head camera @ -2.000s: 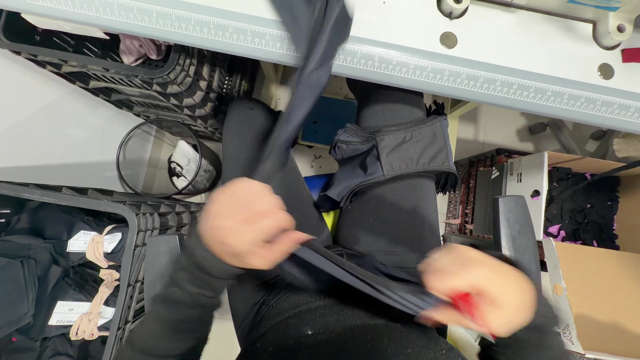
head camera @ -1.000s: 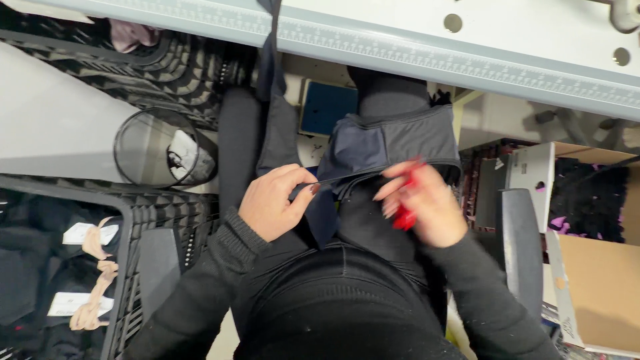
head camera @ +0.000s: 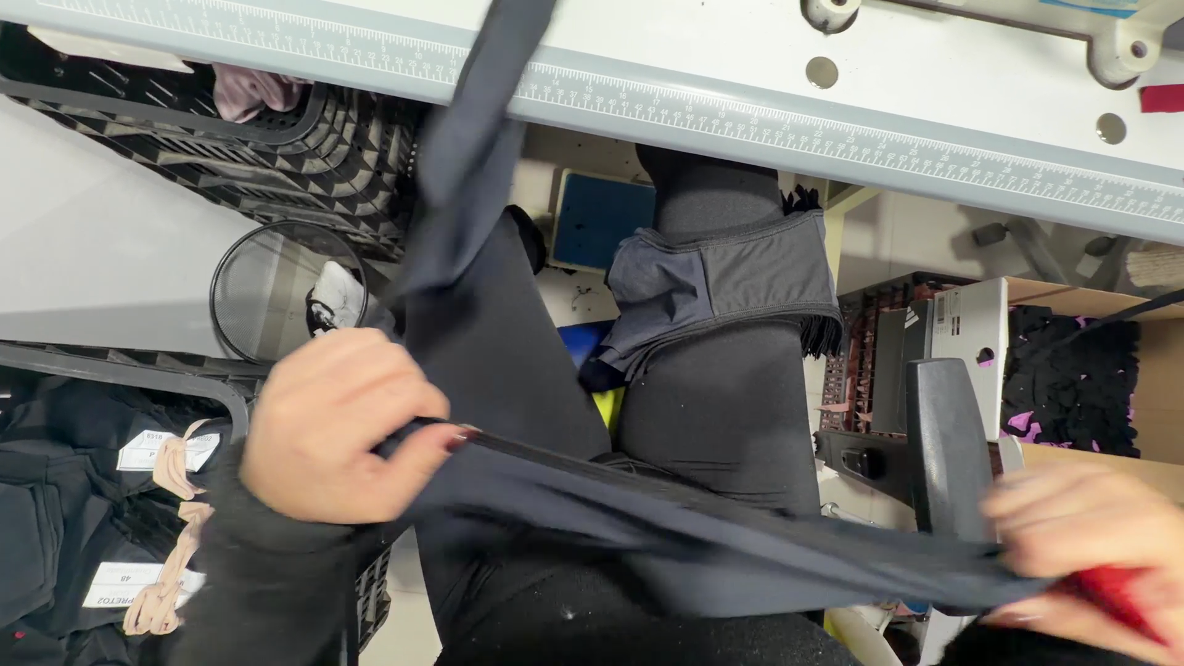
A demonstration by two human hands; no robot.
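Between my two hands a dark navy fabric piece is pulled out over my lap, its upper edge taut. My left hand grips one end, and my right hand grips the other, blurred, with a small red object in the palm that I cannot identify. A blurred navy fabric strip hangs over the table edge and runs down behind my left hand. Across my right thigh lies a dark garment piece with a bound edge.
A white table with a ruler edge crosses above my knees. Left are a black crate of garments, another crate and a mesh bin. A black armrest and a cardboard box of dark scraps stand right.
A second ago my hands were close together near the garment on my thigh. They are now far apart and lower, with fabric stretched between them.
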